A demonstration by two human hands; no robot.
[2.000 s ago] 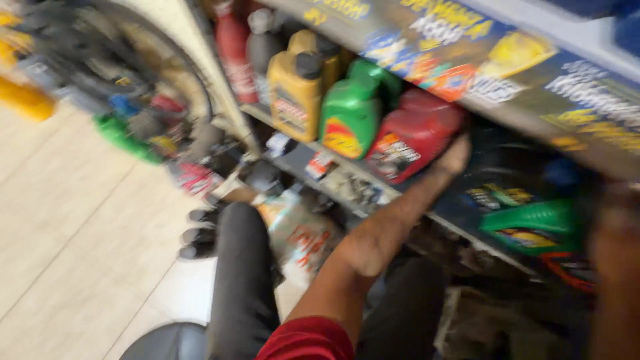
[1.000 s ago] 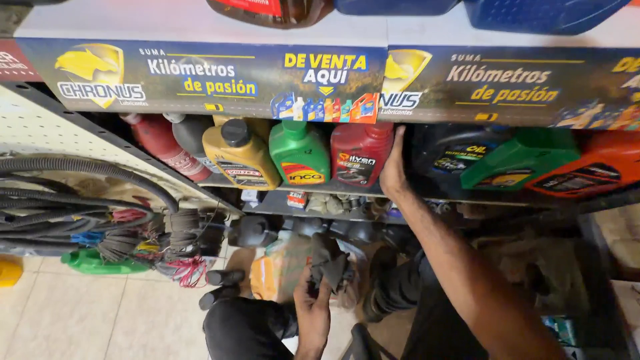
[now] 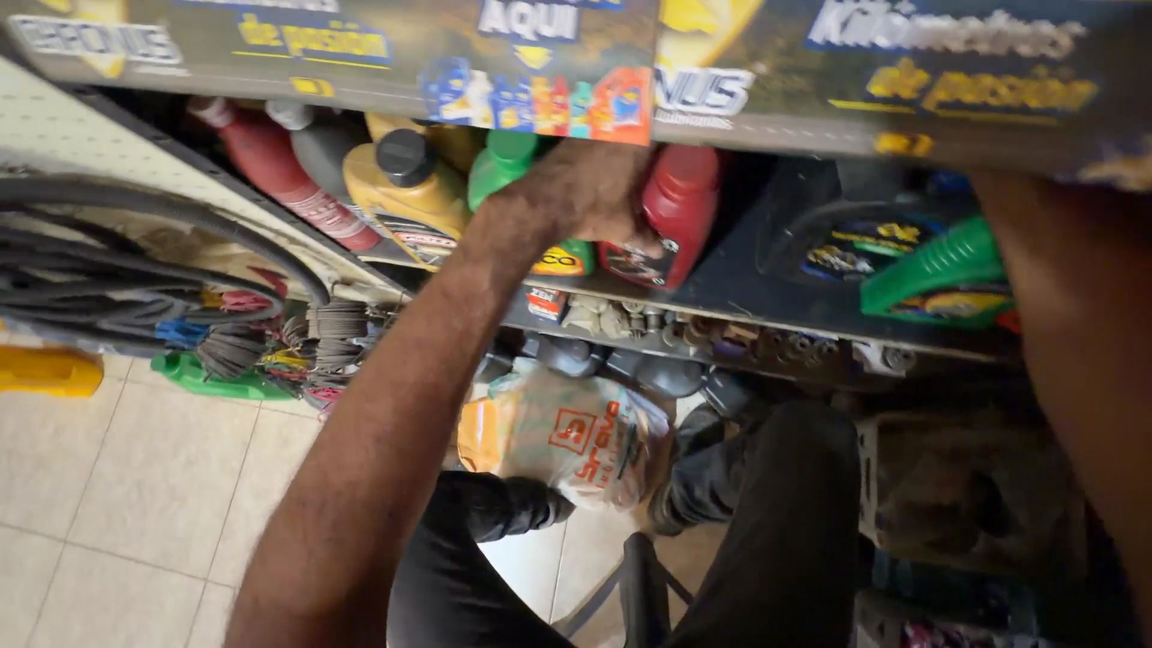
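Note:
My left hand [image 3: 605, 193] reaches onto the shelf under the printed banner and touches the left side of a red plastic oil bottle [image 3: 682, 216]; whether it grips the bottle is unclear. Behind that wrist stands a green oil bottle [image 3: 506, 162], partly covered, with a gold oil bottle [image 3: 409, 193] to its left. My right arm stretches up at the right edge, its hand hidden behind the banner. Beside that forearm a green bottle [image 3: 945, 270] leans on the shelf, and a dark oil bottle [image 3: 855, 238] stands left of it.
The banner [image 3: 765, 81] overhangs the shelf. Small metal parts [image 3: 630, 317] lie on a lower ledge. On the floor sit a plastic bag [image 3: 567, 436] between my feet and dark bottles [image 3: 666, 373]. Coiled hoses [image 3: 135, 261] hang at the left, above a green container [image 3: 220, 378].
My left hand has risen from the cloth-like dark thing it held low down to the red bottle. My right hand has left that bottle's right side and moved right, out of sight.

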